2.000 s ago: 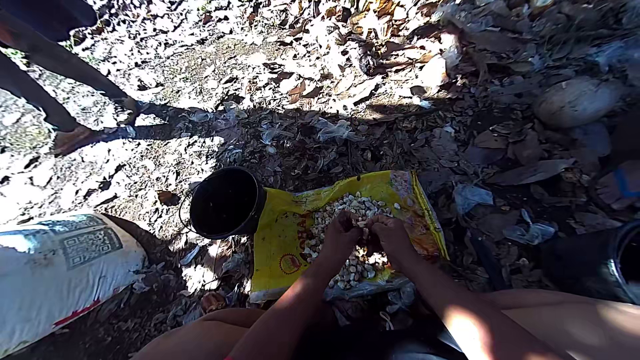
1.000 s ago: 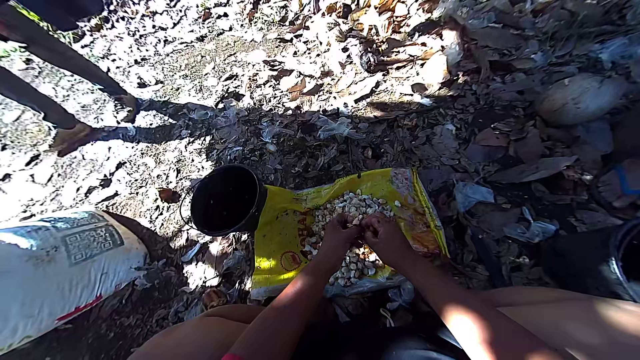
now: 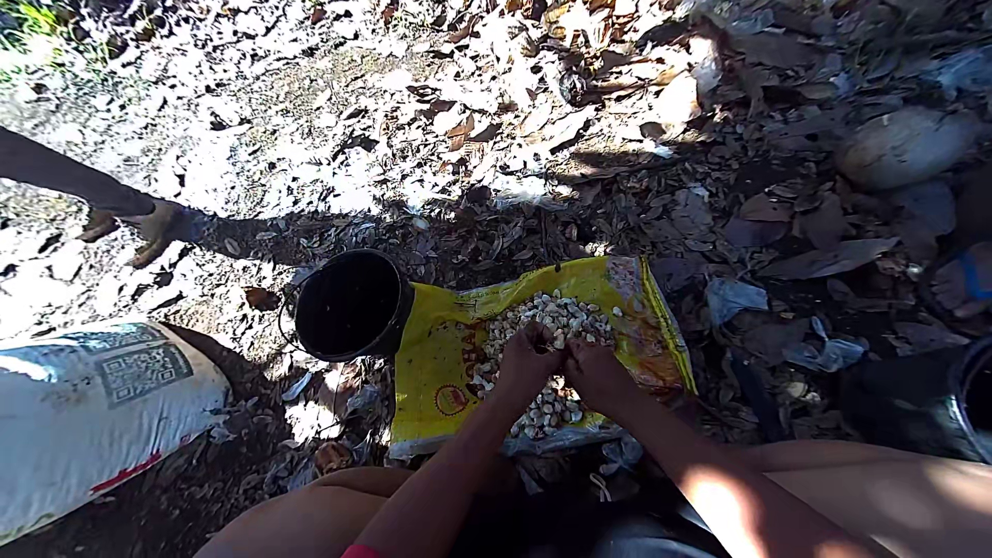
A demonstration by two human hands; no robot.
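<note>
A yellow printed plastic sack lies flat on the ground before me, with a pile of small whitish pieces, perhaps nuts or shells, spread over its middle. My left hand is over the pile with its fingers bent and their tips hard to see. Close against it, my right hand has its fingers bunched over the same pile. Whether a small piece is held between them cannot be made out. A black bucket with a thin handle stands at the sack's left edge.
A full white sack lies at the left. Another person's feet are on the littered ground at upper left. At the right are a dark container, scraps of clear plastic and a pale rounded object. Dry leaves surround everything.
The other person's legs at upper left have shifted; one leg now crosses in from the left edge. My hands remain together over the pile.
</note>
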